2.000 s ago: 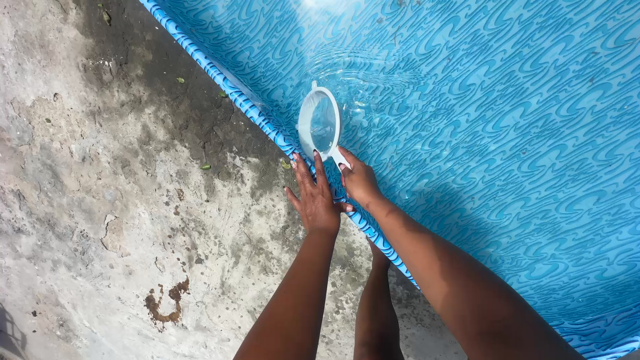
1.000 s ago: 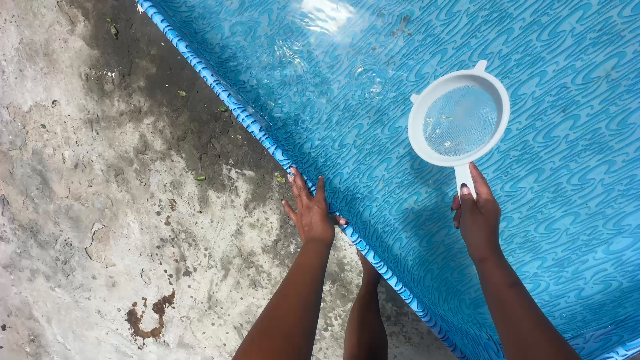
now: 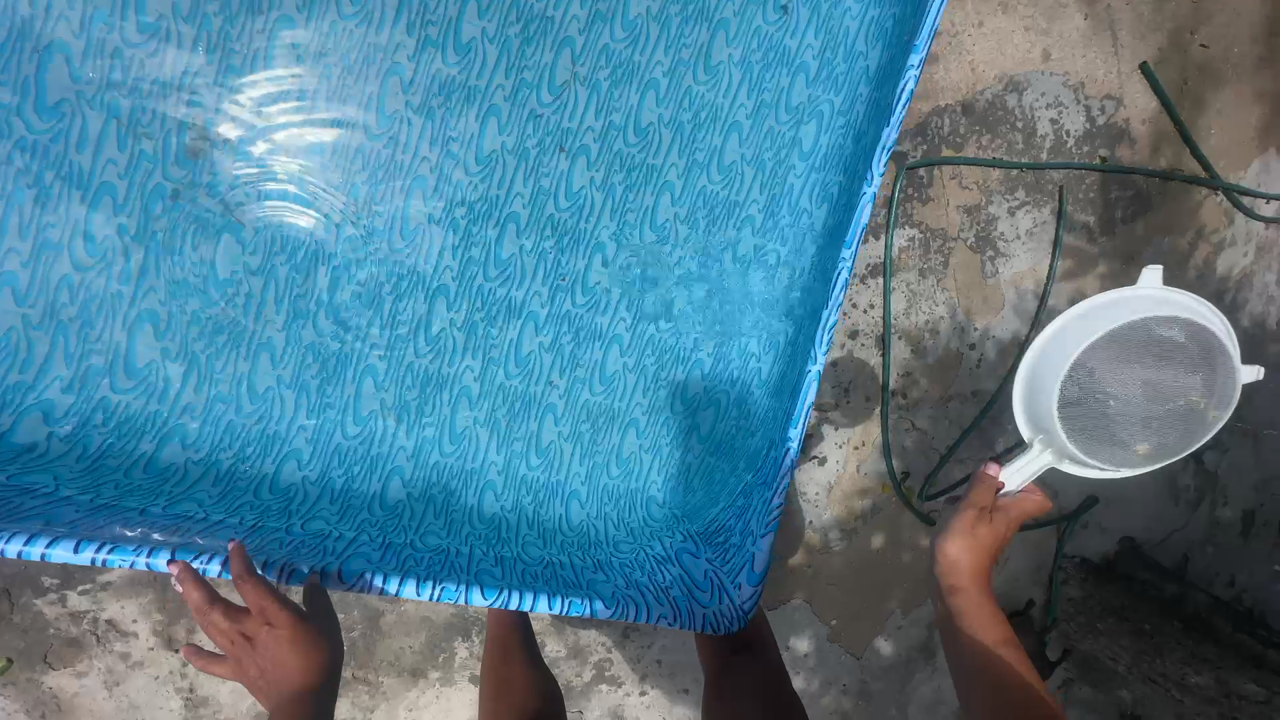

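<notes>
My right hand (image 3: 985,530) grips the handle of a white plastic strainer (image 3: 1145,390) with a fine mesh, held out over the concrete to the right of the pool. Some small pale bits show on the mesh. At the lower left, my left hand (image 3: 265,640) rests with spread fingers at the rim of a blue patterned pool (image 3: 480,595), fingertips touching the edge. Water (image 3: 450,330) stands in the pool, with bright ripples at the upper left.
A dark green hose (image 3: 887,330) lies in loops on the stained concrete floor (image 3: 980,250) right of the pool. The pool's corner (image 3: 735,610) is at lower centre, with my legs (image 3: 520,670) just beneath the rim. A rough dark patch of ground lies at the lower right.
The strainer was at the pool's near edge, then over the water; now it is outside, beyond the right side. The view has swung to the pool's corner. My left hand remains at the rim.
</notes>
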